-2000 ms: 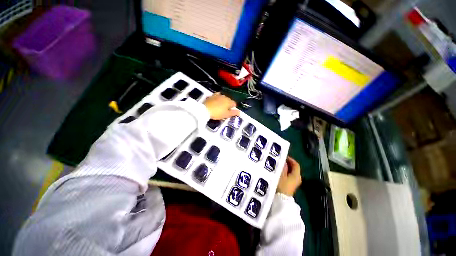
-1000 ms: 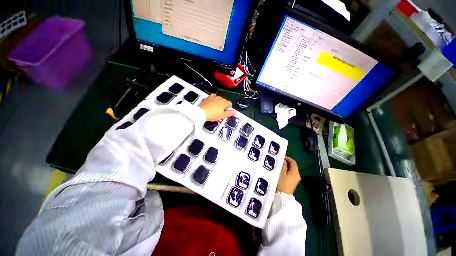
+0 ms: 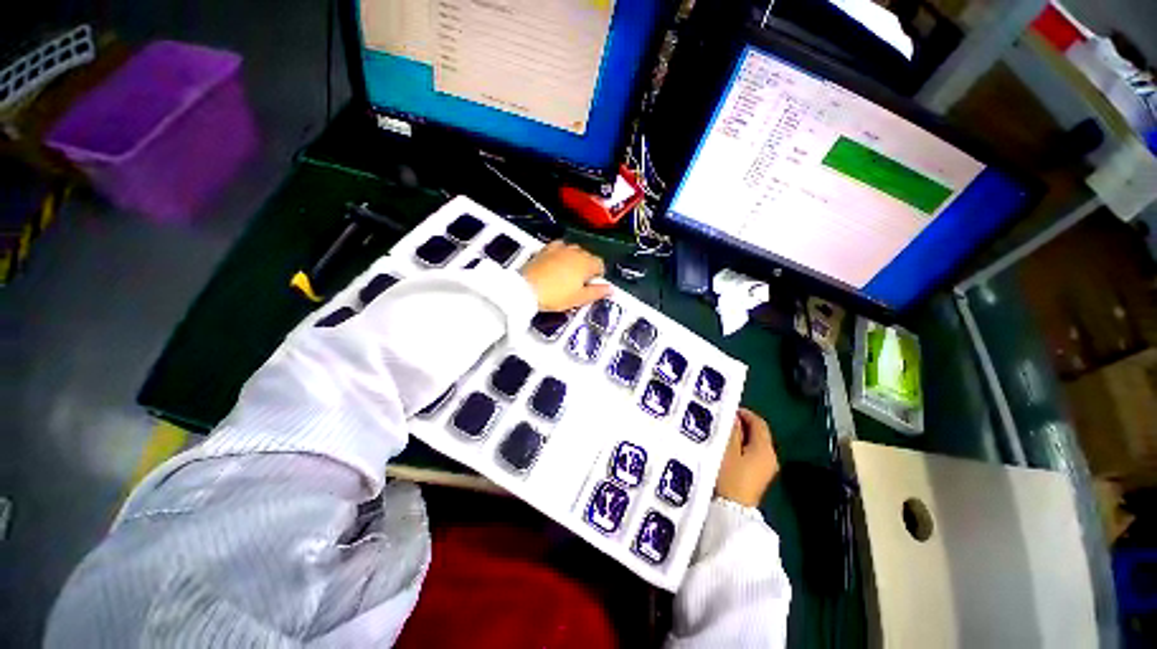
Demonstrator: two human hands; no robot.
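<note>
A white foam tray [image 3: 558, 472] with rows of black rounded-square watch bodies [image 3: 519, 446] lies tilted in front of me. Some units at its right side show glare or a lit pattern. My left hand [image 3: 567, 276] is on the tray's far edge, fingers bent down over the units near the middle; what is under the fingers is hidden. My left sleeve covers part of the tray's left half. My right hand [image 3: 749, 459] holds the tray's right edge, with the fingers partly hidden.
The left monitor [image 3: 514, 57] and right monitor [image 3: 825, 178] stand behind the tray. A red box [image 3: 601, 200], cables and a crumpled tissue [image 3: 738, 299] lie between. A yellow-tipped tool [image 3: 333, 254] is left. A clear box [image 3: 891, 374] and wooden board [image 3: 983, 545] are right. A purple crate [image 3: 163, 133] is far left.
The status bar on the right monitor has turned from yellow to green. The camera view has shifted slightly. Both hands keep their places on the tray.
</note>
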